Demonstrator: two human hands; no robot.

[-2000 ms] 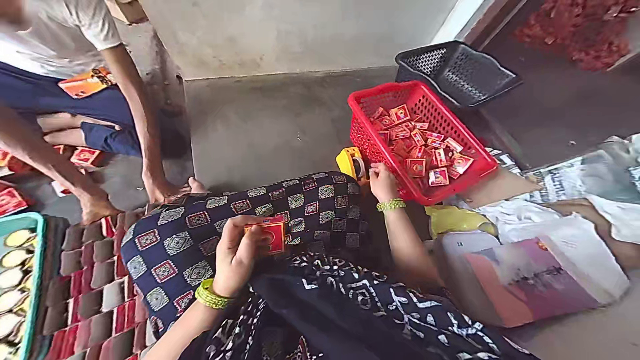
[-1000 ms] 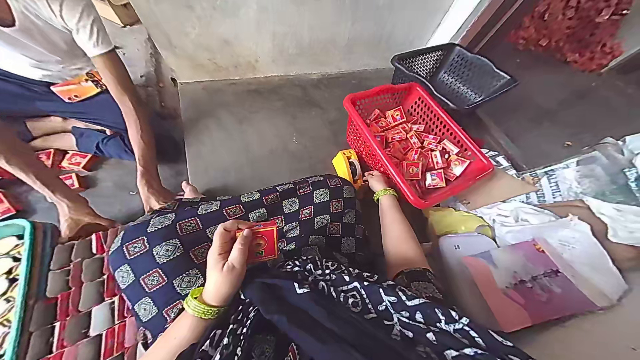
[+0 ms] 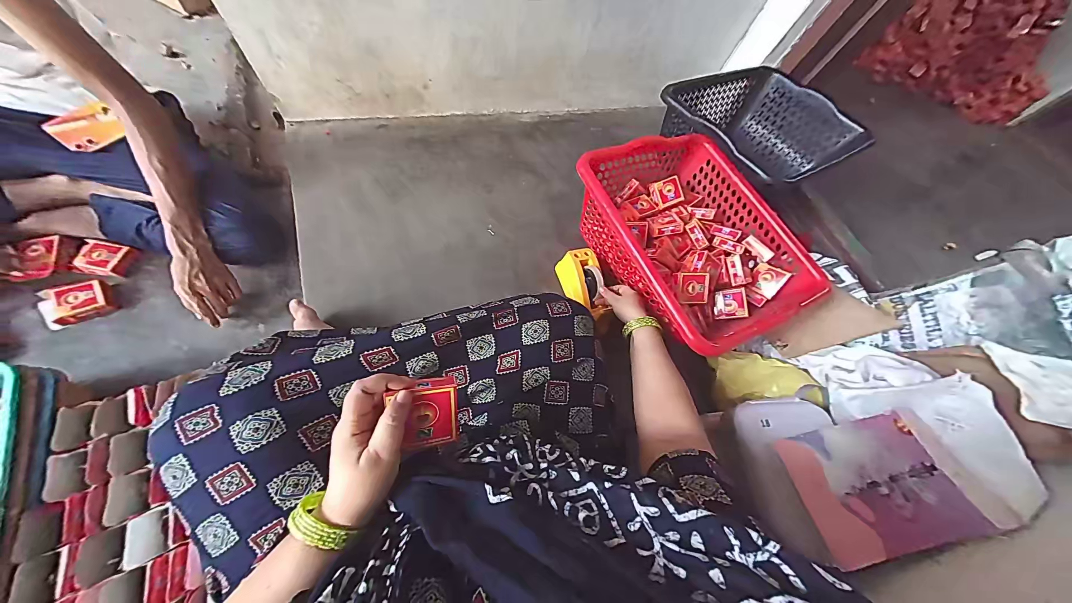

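Note:
My left hand (image 3: pixel 368 444) pinches a small red and yellow cardboard box (image 3: pixel 431 413) between thumb and fingers above my patterned lap. My right hand (image 3: pixel 621 303) is at a yellow tape dispenser (image 3: pixel 579 278) beside my knee, its fingertips at the roll; whether they grip tape is too small to tell. Just right of the dispenser stands a red perforated plastic basket (image 3: pixel 758 226) holding several small red boxes (image 3: pixel 693 287).
A black plastic basket (image 3: pixel 779 126) lies behind the red one. A person's hand (image 3: pixel 203 280) rests near several red boxes (image 3: pixel 77 301) on the floor at left. A pink and purple printed folder (image 3: pixel 892 490) and white bags lie at right.
The other person's near arm has shifted, and the hand now hangs over the floor. My left hand keeps the box; my right hand stays by the dispenser.

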